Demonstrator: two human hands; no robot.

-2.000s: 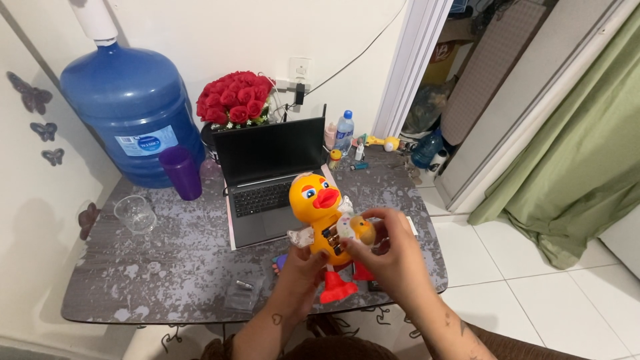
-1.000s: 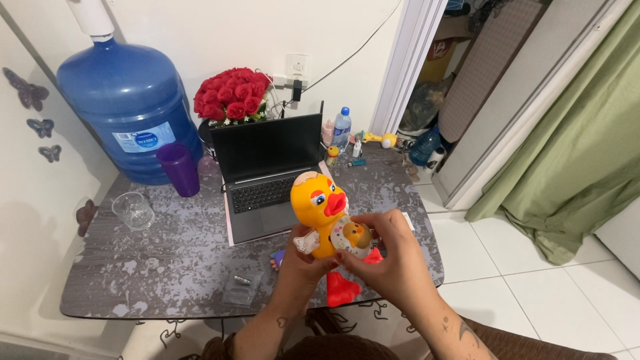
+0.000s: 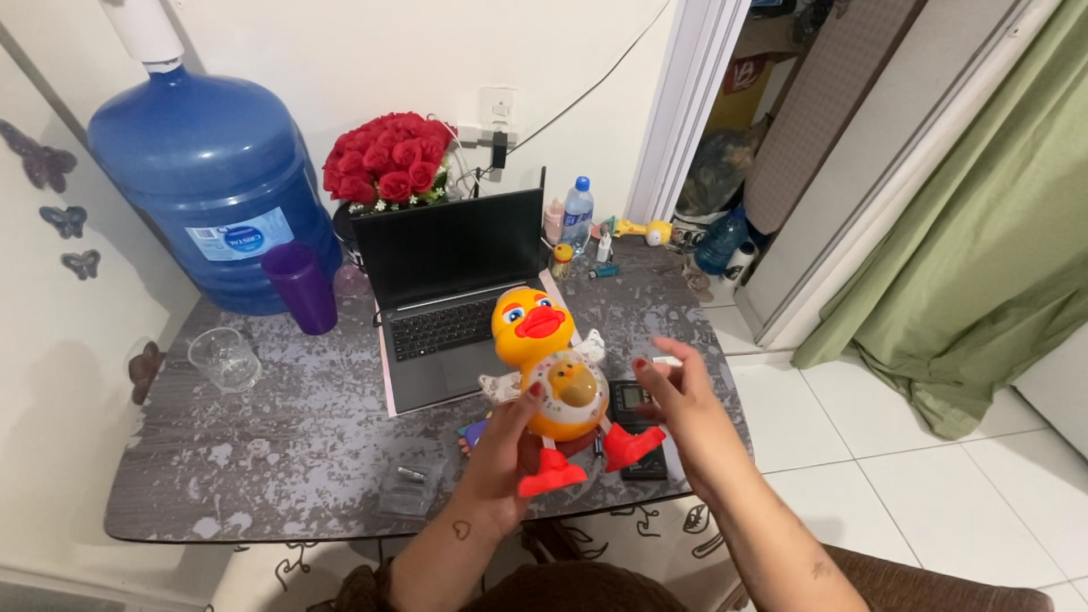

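Note:
A yellow toy duck (image 3: 531,344) with an orange-red beak, white wings and red feet is held upright above the table's front part. My left hand (image 3: 510,450) grips its lower body from the left and below, thumb on the belly. A round white cover with a small duckling figure (image 3: 571,382) sits on the duck's belly. My right hand (image 3: 684,404) is off the toy to its right, fingers apart and holding nothing. Beneath and behind that hand lies a black multimeter (image 3: 629,399), partly hidden. A laptop (image 3: 446,327) stands open behind the duck.
On the left are a blue water jug (image 3: 212,187), a purple cup (image 3: 299,289) and a clear glass (image 3: 225,361). A plastic package (image 3: 410,486) lies near the front edge. Red roses (image 3: 391,161), a water bottle (image 3: 578,217) and a yellow toy (image 3: 646,230) stand at the back.
The duckling cover, in my right hand two seconds ago, is now on the duck's belly. My right hand has let go and moved right. The duck now faces more toward the camera.

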